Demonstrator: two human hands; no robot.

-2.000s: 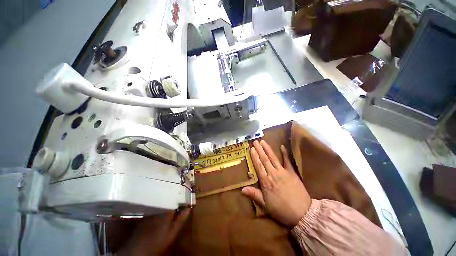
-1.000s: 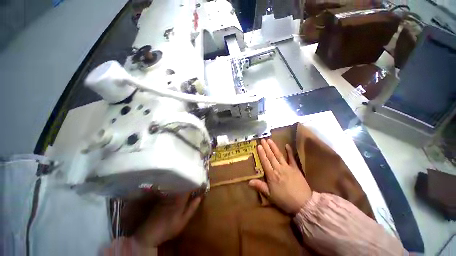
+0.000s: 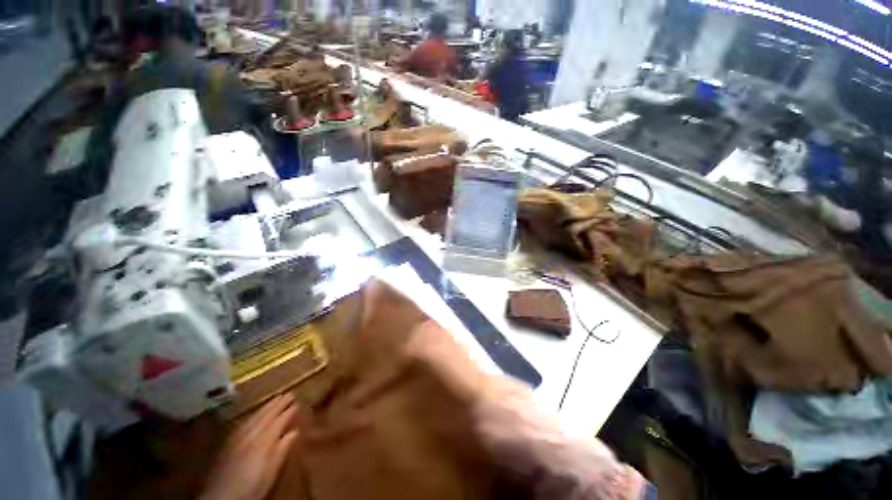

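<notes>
The brown garment panel point(image 3: 362, 430) lies under the machine head and rises in a blurred fold at its right. The yellow clamp frame point(image 3: 279, 373) rests on brown cloth beside the white machine head point(image 3: 156, 342). My left hand point(image 3: 256, 447) lies on the panel just below the clamp, fingers stretched out, partly cut off by the bottom edge. My right arm in its pink sleeve point(image 3: 548, 430) reaches across the panel's right side. My right hand is blurred or hidden against the brown cloth, so its grip cannot be made out.
A stack of small brown pieces point(image 3: 538, 311) and a thin dark cord lie on the white table point(image 3: 611, 361). The control panel point(image 3: 482, 220) stands behind them. Brown garments point(image 3: 773, 327) are heaped at right. A bundle point(image 3: 419, 181) sits behind the machine. People are in the background.
The view has swung up and to the right. My left hand has come out beside the clamp. My right hand no longer lies flat beside the frame, and the cloth there is raised.
</notes>
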